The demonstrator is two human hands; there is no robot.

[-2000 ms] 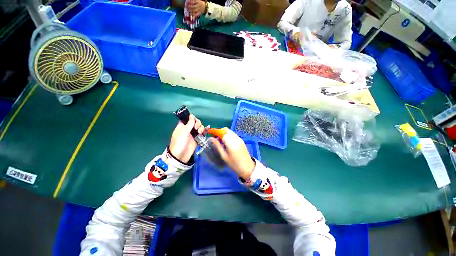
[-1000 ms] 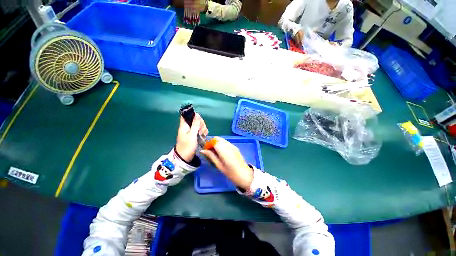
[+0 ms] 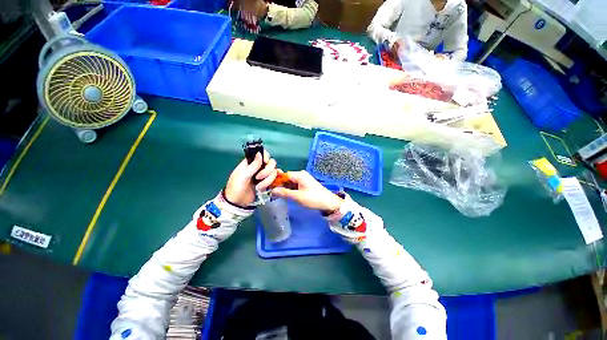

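My left hand point(image 3: 247, 178) is closed around short black parts point(image 3: 253, 150) that stick up from its top. A clear poly bag point(image 3: 275, 220) hangs below my hands over the empty blue tray point(image 3: 309, 232). My right hand point(image 3: 307, 190) meets the left at the bag's top, with a bright orange thing point(image 3: 283, 179) at its fingertips; whether it is a finger cot or a tool I cannot tell. A second blue tray point(image 3: 378, 174) behind holds small grey hardware point(image 3: 342, 165).
A clear bag with dark pieces point(image 3: 452, 178) lies right of the trays. A cream block point(image 3: 279, 99) with a black tablet point(image 3: 286, 56) crosses the bench. A fan point(image 3: 90, 91) and blue bin point(image 3: 156, 50) stand left. Two people sit opposite. Papers point(image 3: 581, 209) lie right.
The clear bag now hangs down visibly over the empty tray. My right hand has moved slightly up and its forearm has swung outward. My left hand still grips the black parts.
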